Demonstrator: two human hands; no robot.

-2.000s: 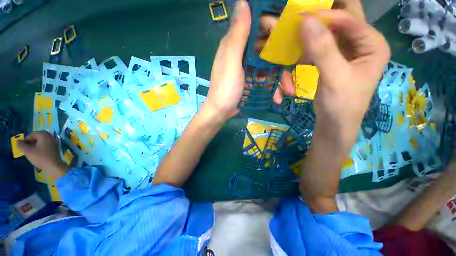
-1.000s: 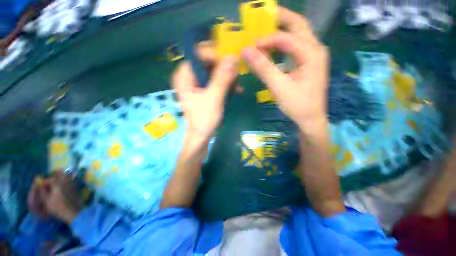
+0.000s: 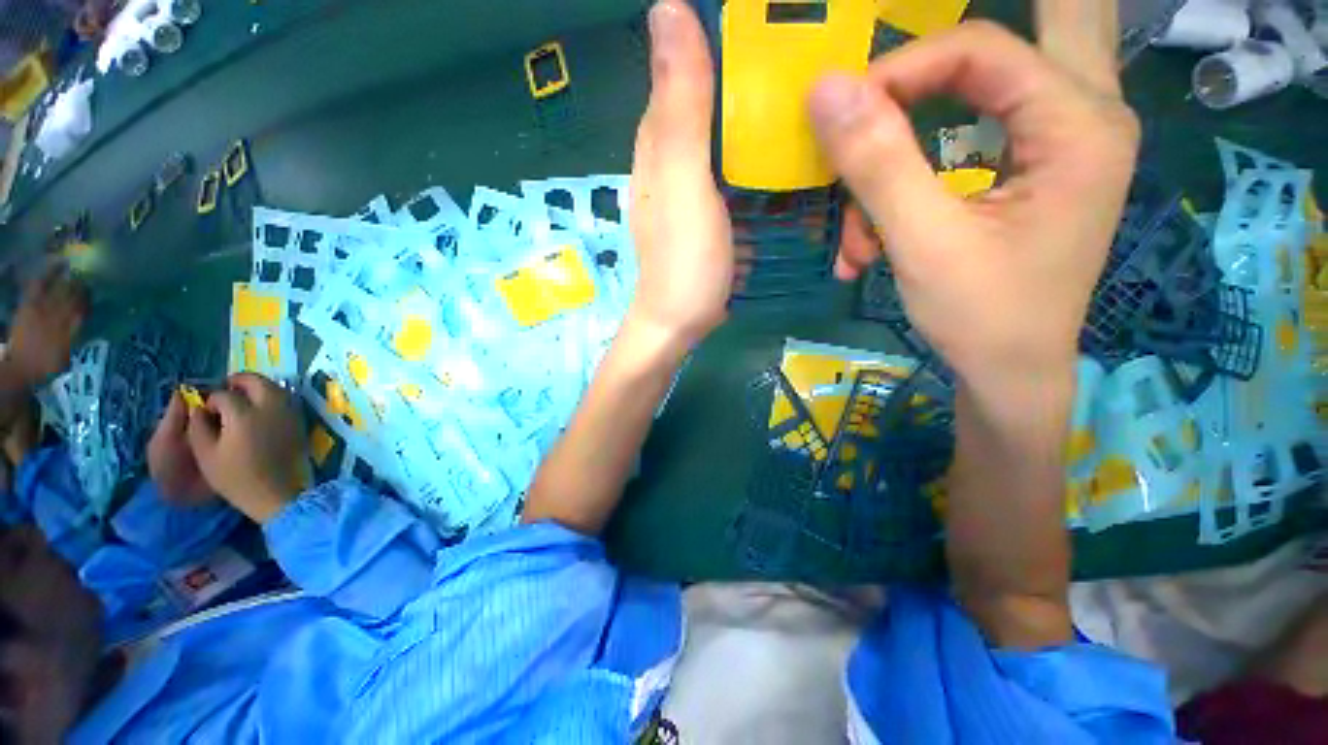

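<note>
My left hand point(image 3: 682, 197) holds a dark housing point(image 3: 787, 245) upright near the top edge, its fingertips showing behind the right side. A yellow sticker point(image 3: 794, 109) with a dark slot covers the housing's upper part; I cannot tell whether it is stuck down. My right hand point(image 3: 990, 204) has its thumb on the sticker's right edge, the fingers curled behind. Another yellow piece point(image 3: 923, 12) shows above the right hand, cut off by the frame; what holds it is unclear. Dark housings point(image 3: 816, 495) lie tangled over a yellow sheet in front of me.
Light-blue backing sheets point(image 3: 437, 349) fan out at left, with more at right point(image 3: 1260, 320). A yellow-bordered frame point(image 3: 546, 69) lies on the green belt point(image 3: 393, 102). White cylindrical parts point(image 3: 1245, 70) are at far right. Another person's hands point(image 3: 240, 437) work at left.
Two seconds ago the yellow sticker was tilted in my right hand; now it faces me squarely over the housing. The view has shifted, and the neighbour's hands have come together.
</note>
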